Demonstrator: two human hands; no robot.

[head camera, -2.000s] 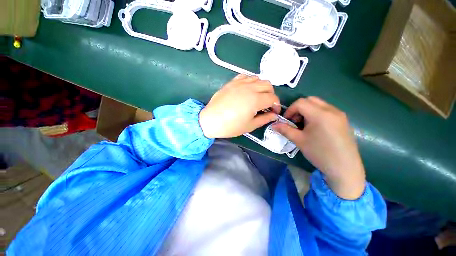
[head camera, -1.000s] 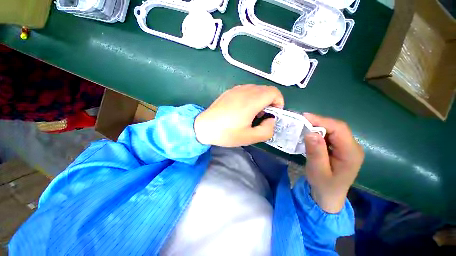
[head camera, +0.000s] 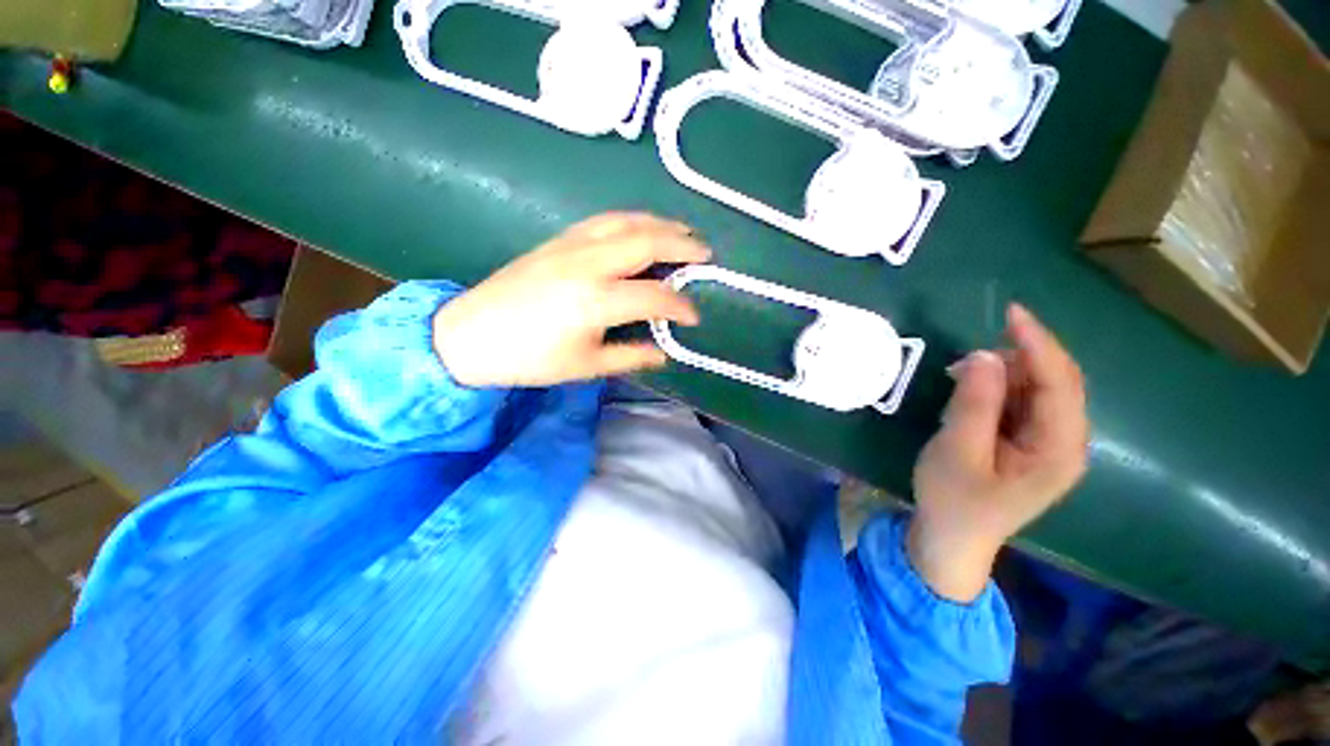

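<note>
A white plastic frame [head camera: 853, 359] lies face up on the green bench in front of me, its long loop to the left and its round disc and squared tab to the right. My left hand [head camera: 584, 299] holds the loop end, its fingertips over and around the rim. My right hand [head camera: 1006, 437] is to the right of the tab, off the frame, with thumb and forefinger apart. Nothing clear shows in it, though a tiny transparent part could be hard to see.
Several white frames [head camera: 864, 197] lie beyond, some overlapping. Nested clear-white pieces [head camera: 299, 18] are at the far left, near a yellowish container [head camera: 66, 26]. An open brown carton [head camera: 1138, 219] with clear plastic lining stands at right. Another carton [head camera: 309, 299] is below the bench edge at left.
The frame was raised and tilted in both hands; it now lies flat on the bench. My right hand has let go and moved right. My left hand has shifted left to the loop end.
</note>
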